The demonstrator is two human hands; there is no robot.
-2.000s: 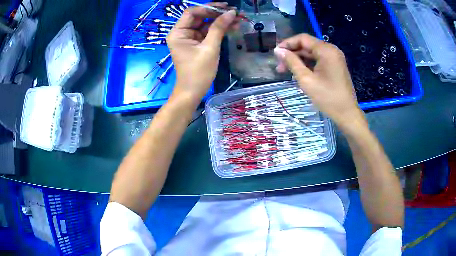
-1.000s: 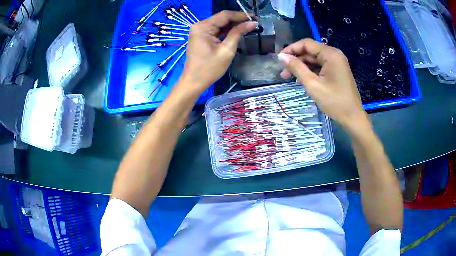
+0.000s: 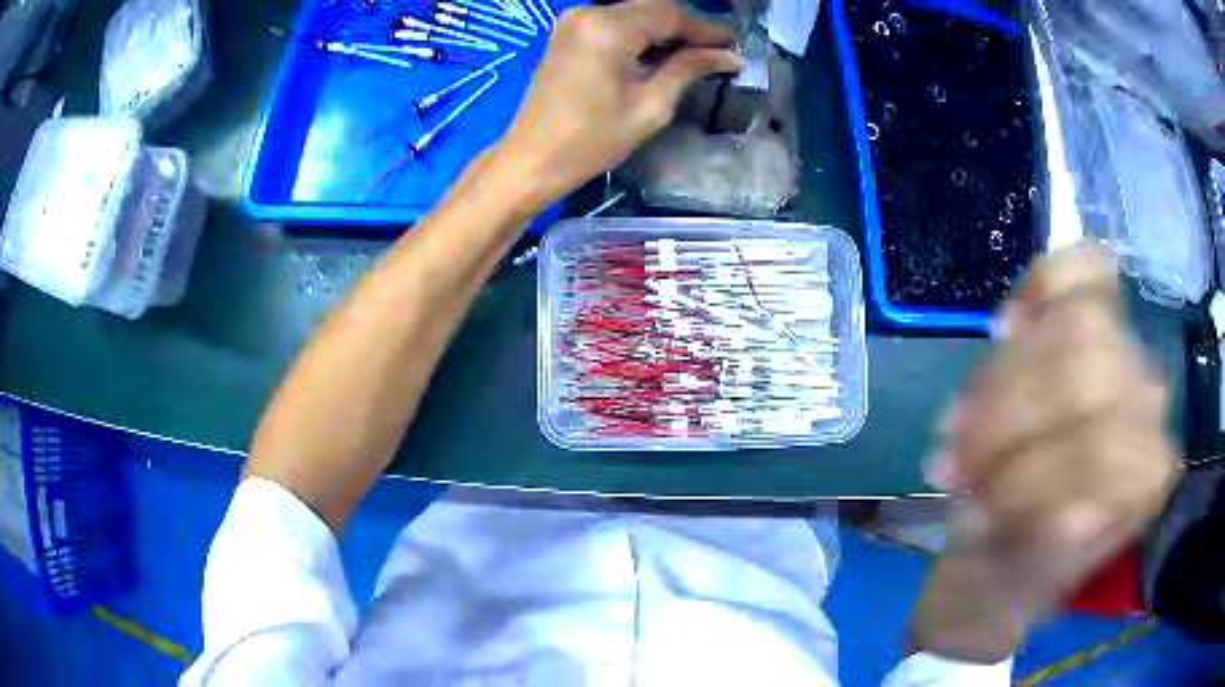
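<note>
My left hand (image 3: 621, 94) is at the small metal fixture (image 3: 736, 108) at top centre, thumb and fingertips pinched together; the work piece between them is hidden. My right hand (image 3: 1068, 403) is blurred and closed around the lower end of the long grey press lever (image 3: 1057, 148) at the right. The press's metal base (image 3: 719, 175) lies below the fixture. The clear plastic box (image 3: 554, 403) nearest my body holds rows of red-and-white leads (image 3: 699, 342).
The left blue tray (image 3: 302, 168) holds fanned-out leads with dark collars. The right blue tray (image 3: 927, 320) holds small black rings. Frosted boxes (image 3: 74, 215) stand far left; clear containers (image 3: 1142, 175) lie far right. A loose thin piece (image 3: 571, 228) lies between left tray and box.
My right hand has moved from beside the fixture to the right and taken hold of the lever. My left hand has closed in at the fixture. The whole view has shifted.
</note>
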